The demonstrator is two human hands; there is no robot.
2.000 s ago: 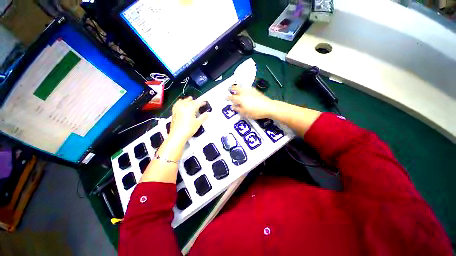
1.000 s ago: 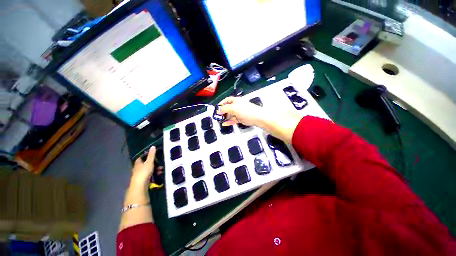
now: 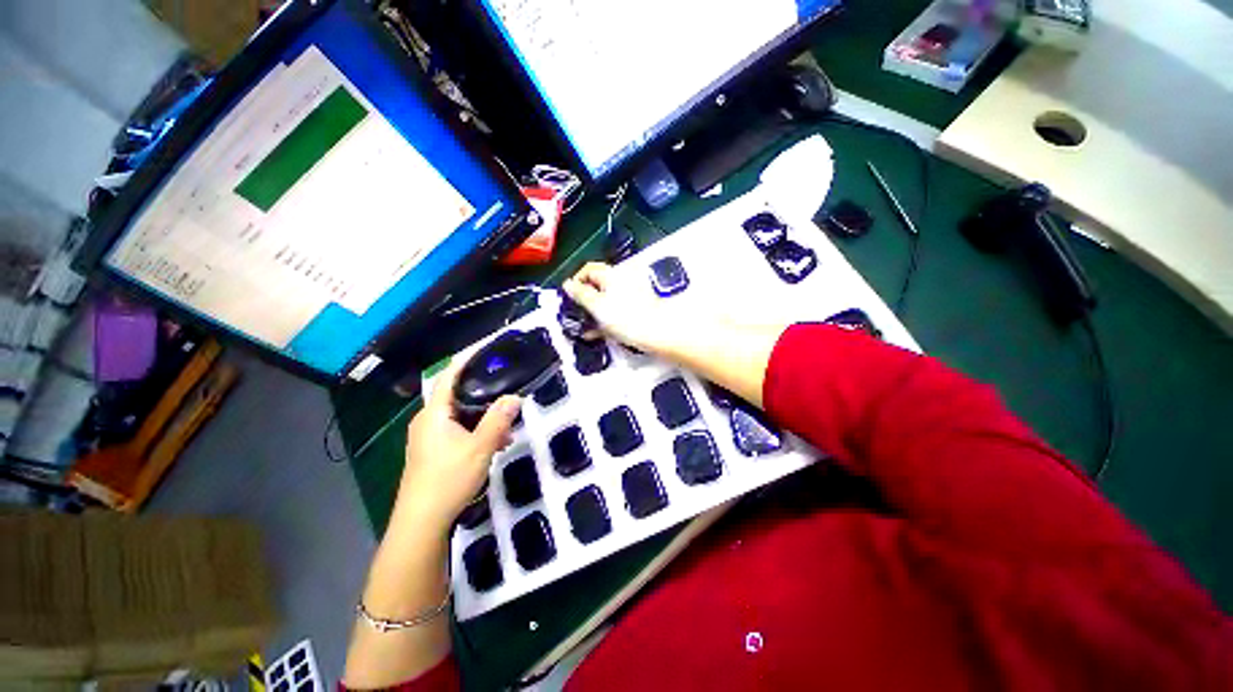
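A white foam tray lies slanted in front of me, with rows of square black watch bodies in its pockets. My left hand is over the tray's left part and grips a rounded black mouse-like device with a small blue mark. My right hand is at the tray's upper edge, its fingertips on a small dark watch body beside a thin white lead. My fingers partly cover that body. Two white-patterned watch bodies lie near the tray's upper right.
The left monitor shows a green bar; the right monitor stands behind the tray. A red box sits between them. A corded black scanner, a thin silver stick and a panel with a round hole are right.
My left hand has come from the tray's left side onto the tray, now with the mouse-like device in it. My right hand has stayed with the watch body near the tray's upper edge.
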